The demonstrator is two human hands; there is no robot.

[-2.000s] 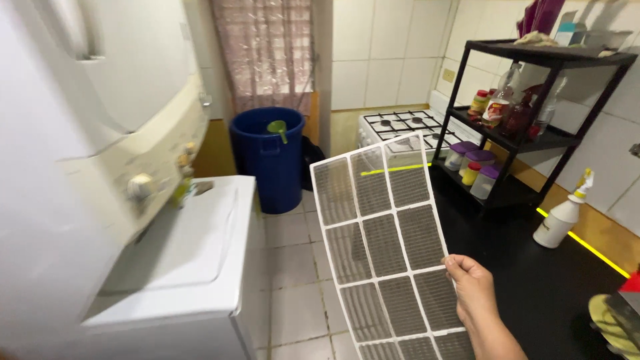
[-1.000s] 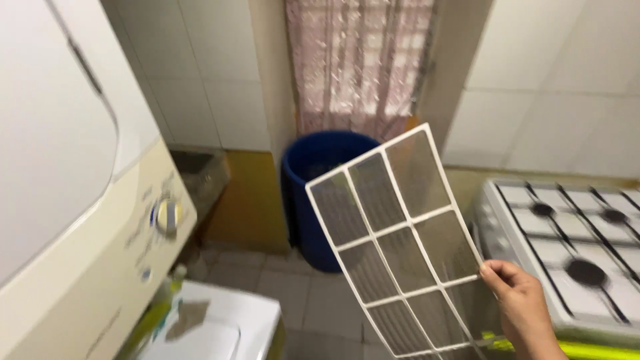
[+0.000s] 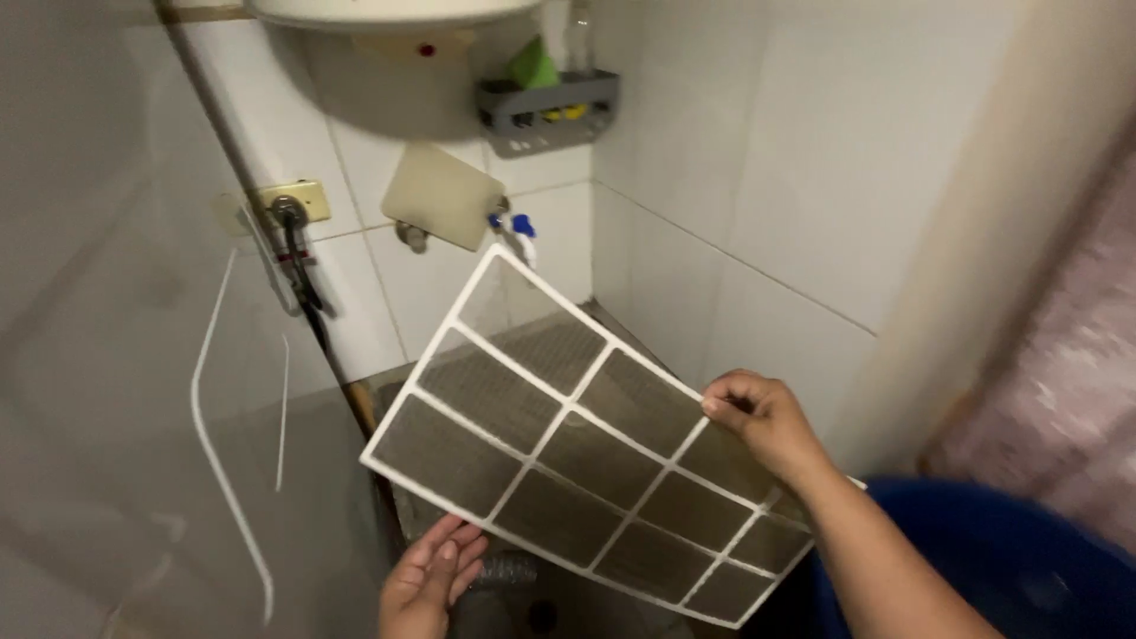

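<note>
A white-framed mesh air filter [image 3: 568, 404] is held tilted across the middle of the head view; its dark mesh is split into panels by white ribs. My right hand [image 3: 763, 426] pinches the upper right edge of its frame between thumb and fingers. At the lower left edge is my left hand [image 3: 435, 568], palm up with the fingers slightly curled. Its fingertips are at or just behind the frame, and whether they grip it cannot be told.
A blue plastic barrel [image 3: 958, 559] stands at the lower right, beside a pink curtain [image 3: 1047, 382]. On the tiled wall are a grey caddy [image 3: 550, 111], a blue-handled tap [image 3: 524, 227] and an outlet with a plug [image 3: 288, 209]. A grey appliance panel [image 3: 177, 399] fills the left. A drain hole [image 3: 541, 614] lies below.
The view has turned left from the stove and barrel to a tiled corner. My left hand has come into view at the filter's lower edge. The filter, still in my right hand, is now tilted more sideways.
</note>
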